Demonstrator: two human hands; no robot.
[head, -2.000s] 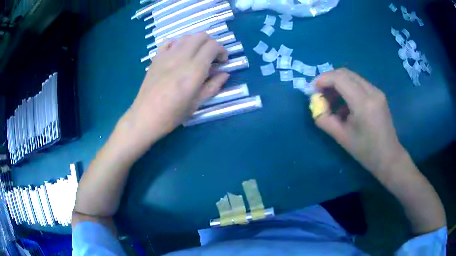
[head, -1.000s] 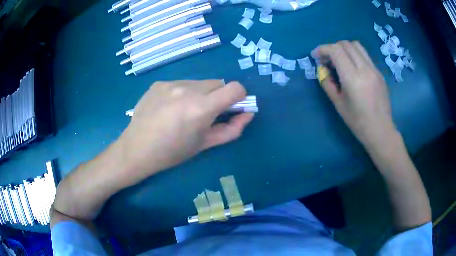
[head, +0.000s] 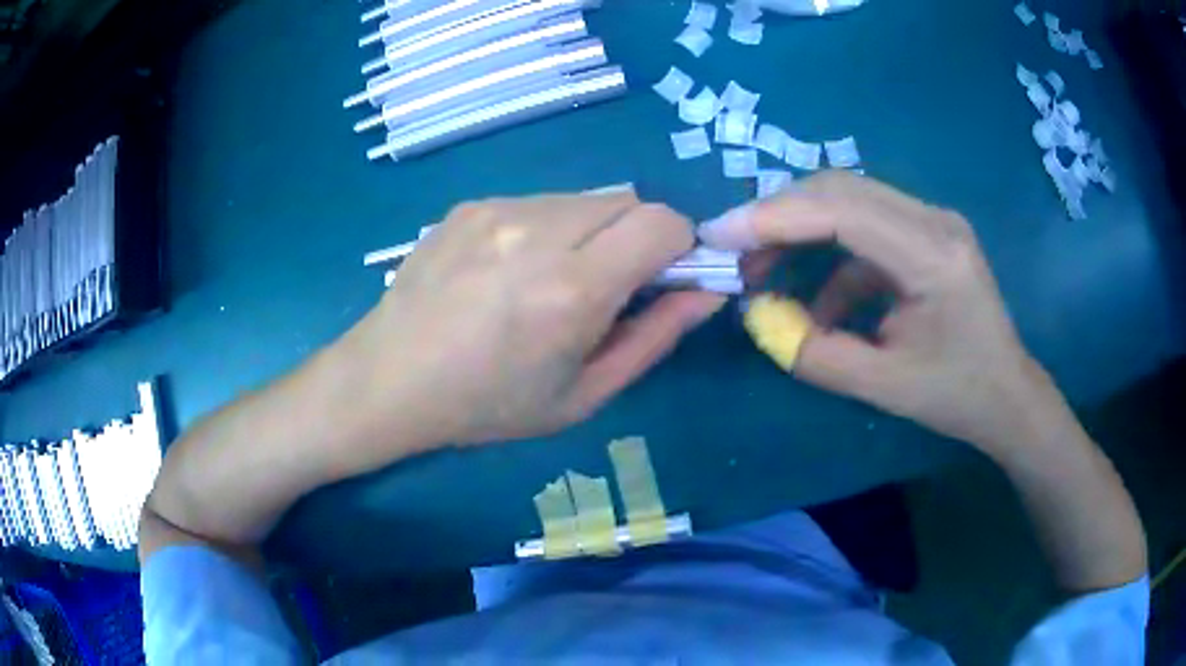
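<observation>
My left hand (head: 507, 312) grips a silver metal tube (head: 702, 271) between thumb and fingers, its end sticking out to the right. My right hand (head: 897, 286), with yellow tape (head: 777, 331) on the thumb, is at that end, its index finger close above it and the thumb just below. Whether a clear piece is between these fingertips I cannot tell. Another tube lies partly hidden behind my left hand. A row of tubes with thin rods (head: 494, 115) lies beyond. Small clear plastic pieces (head: 735, 128) are scattered right of that row.
A second group of clear pieces (head: 1067, 143) lies at far right. A black tray with tubes (head: 65, 254) is at left, with bright white tubes (head: 85, 488) below it. A tube with masking tape strips (head: 605, 533) lies at the near edge. Blue basket (head: 98, 605) at lower left.
My left hand has taken hold of a tube apart from the row and moved it right. My right hand has come left from the clear pieces to the tube's end.
</observation>
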